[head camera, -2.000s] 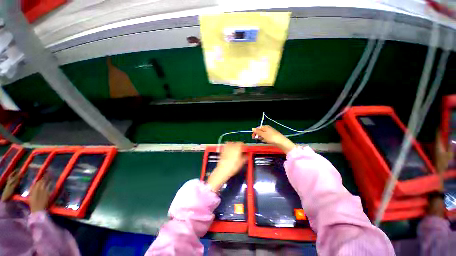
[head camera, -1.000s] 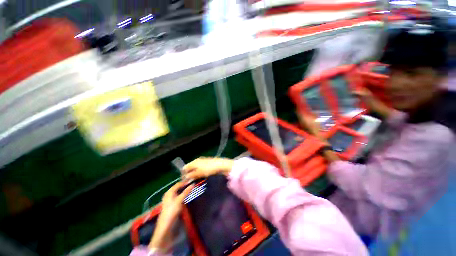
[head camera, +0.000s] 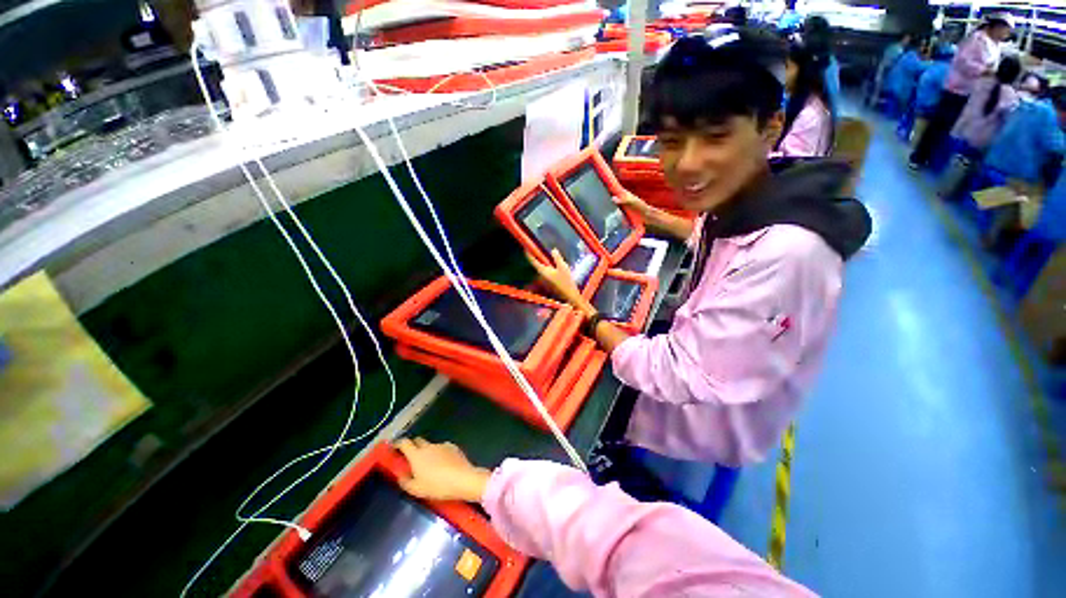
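Note:
A tablet (head camera: 392, 540) with a lit screen, white text at one end and an orange square at the other, lies in a red-orange foam tray (head camera: 489, 537) at the bottom. A white USB cable (head camera: 275, 521) runs to its top edge. My right hand (head camera: 438, 470) rests on the tray's top right corner, fingers over the rim; it looks to hold no cable. My left hand is out of the picture.
Stacked trays with a tablet (head camera: 485, 318) stand to the right. White cables (head camera: 427, 234) hang from the shelf (head camera: 140, 185) past them. A person in pink (head camera: 731, 315) holds two trayed tablets. A power socket strip (head camera: 263, 53) is on the shelf; a yellow sheet (head camera: 59, 386) is left.
The view has swung right and up. My right hand has moved from the tablet's top edge to the tray corner. My left hand has left the picture.

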